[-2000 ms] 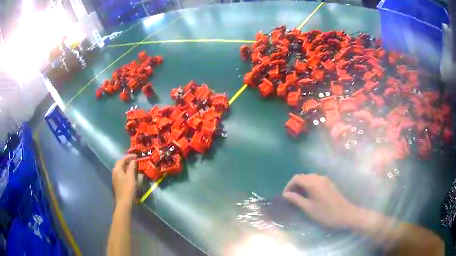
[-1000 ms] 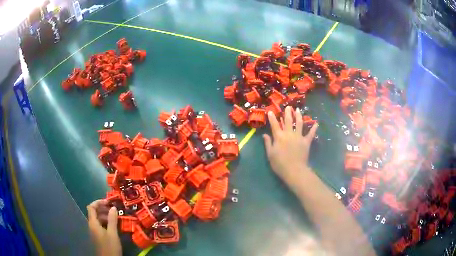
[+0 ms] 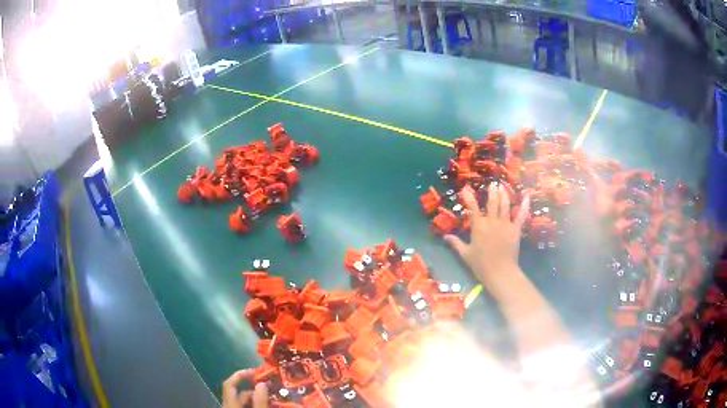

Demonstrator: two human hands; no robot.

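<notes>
Orange connector housings lie in heaps on the green bench top [image 3: 351,207]. The near heap [image 3: 307,331] shows silver lugs and a few open faces; glare hides its right part. My right hand [image 3: 494,239] lies over the near edge of the far right heap [image 3: 478,163], palm down with fingers spread, holding nothing that I can see. My left hand [image 3: 245,390] is at the bottom edge, cut off by the frame, its fingers at the left side of the near heap. Whether it holds a housing cannot be told.
A smaller heap of connectors [image 3: 255,171] lies at the far left. More connectors [image 3: 677,319] spread down the right side, hazy in glare. Yellow tape lines cross the bench. Blue bins [image 3: 40,311] stand at the left below the bench, and blue stools [image 3: 550,44] stand beyond it.
The view has tilted up, so the heaps sit lower and further right than a second ago. My right hand has moved from the front right of the bench to the far right heap, fingers now spread.
</notes>
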